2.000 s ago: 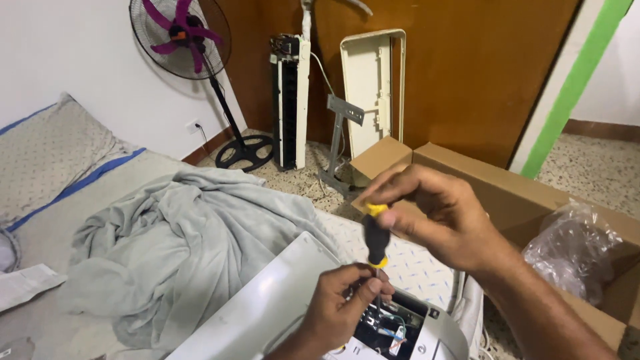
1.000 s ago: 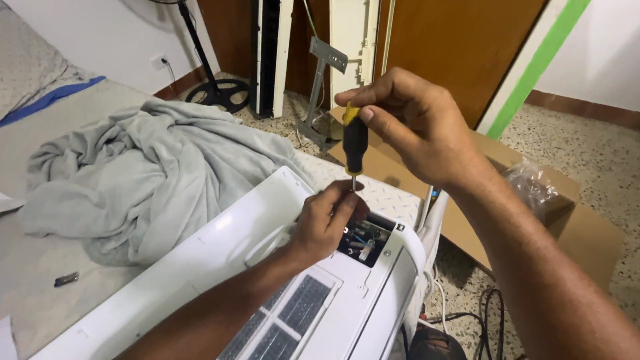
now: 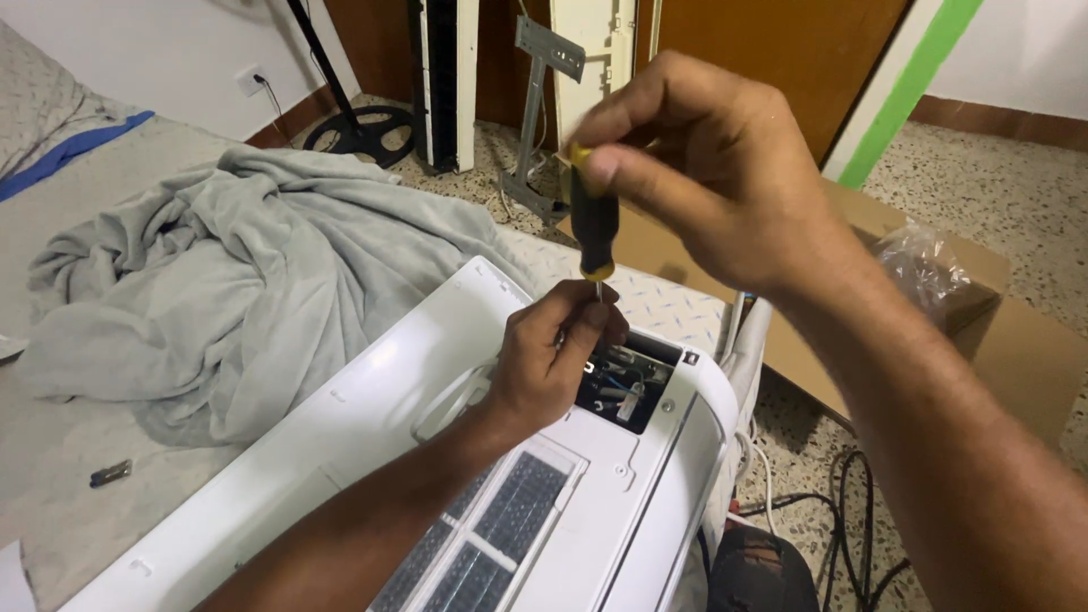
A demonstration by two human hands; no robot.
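Observation:
My right hand [image 3: 722, 161] grips the yellow end of an upright screwdriver [image 3: 595, 217] with a black and yellow handle. The fingers of my left hand [image 3: 552, 357] close around its thin shaft just below the handle; the tip is hidden behind them. Beneath lies a white air conditioner indoor unit [image 3: 561, 523] on the bed, its long front panel [image 3: 340, 425] raised at the left. An open wiring compartment [image 3: 625, 391] at the unit's right end shows wires and metal terminals beside my left hand.
A crumpled grey blanket [image 3: 280, 255] covers part of the bed, with a small dark object [image 3: 111, 473] near it. Cardboard boxes [image 3: 1011, 365] with clear plastic [image 3: 922, 263] stand at right. Black cables [image 3: 837, 510] lie on the floor. Behind stand a metal bracket [image 3: 534, 102] and a fan base [image 3: 361, 136].
The view has tilted down to the unit over these two seconds. Both hands stay on the upright screwdriver, and the fingers of my right hand have shifted about the handle's end.

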